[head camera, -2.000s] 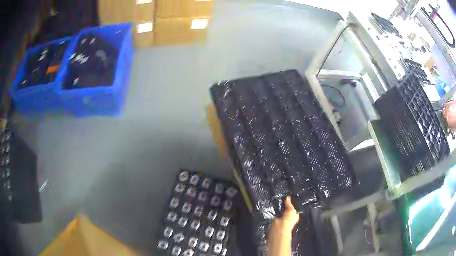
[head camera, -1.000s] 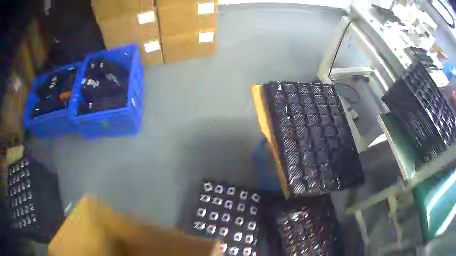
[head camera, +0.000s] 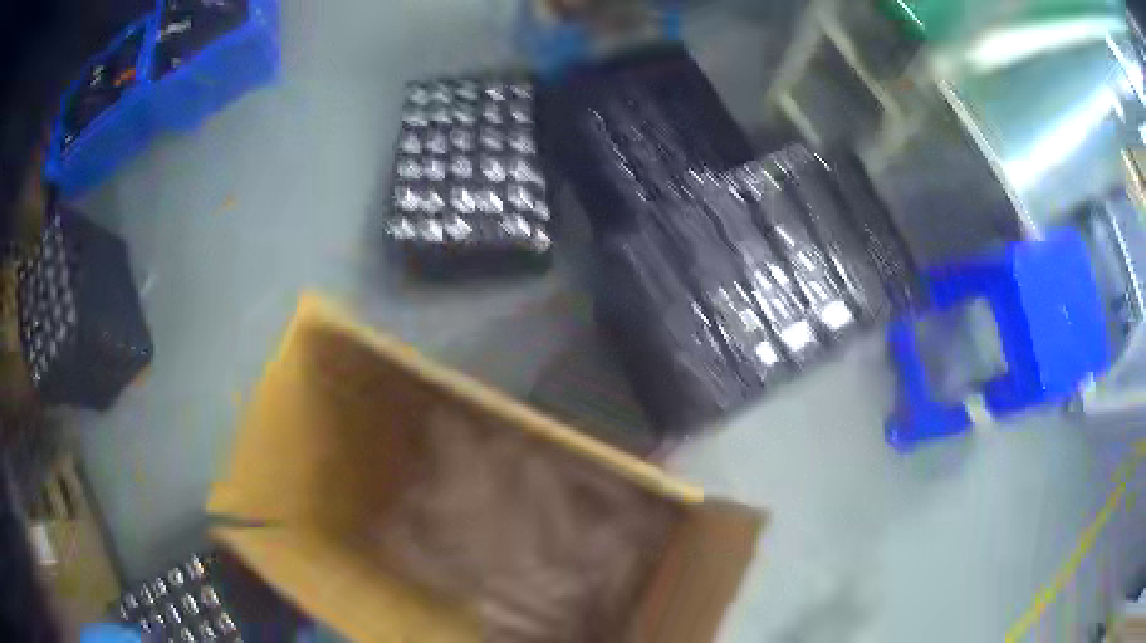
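Note:
An open brown carton (head camera: 503, 502) lies nearest in front of me at the lower middle, its flaps spread; crumpled-looking brownish material shows inside. Beyond it, tall stacks of black blister trays (head camera: 666, 270) stand on the floor. A smaller stack of trays (head camera: 468, 170) with housings in rows stands to their left. Neither of my hands can be made out in this blurred view.
A blue plastic stool (head camera: 1037, 333) lies or stands at the right. Blue crates (head camera: 207, 75) with black parts are at the upper left. More tray stacks (head camera: 94, 314) stand at the left edge and lower left. A yellow floor line (head camera: 1081, 540) runs at the lower right.
The view has swung down and right, bringing the open carton and blue stool into sight. The hand seen on the tray stack two seconds ago is no longer visible.

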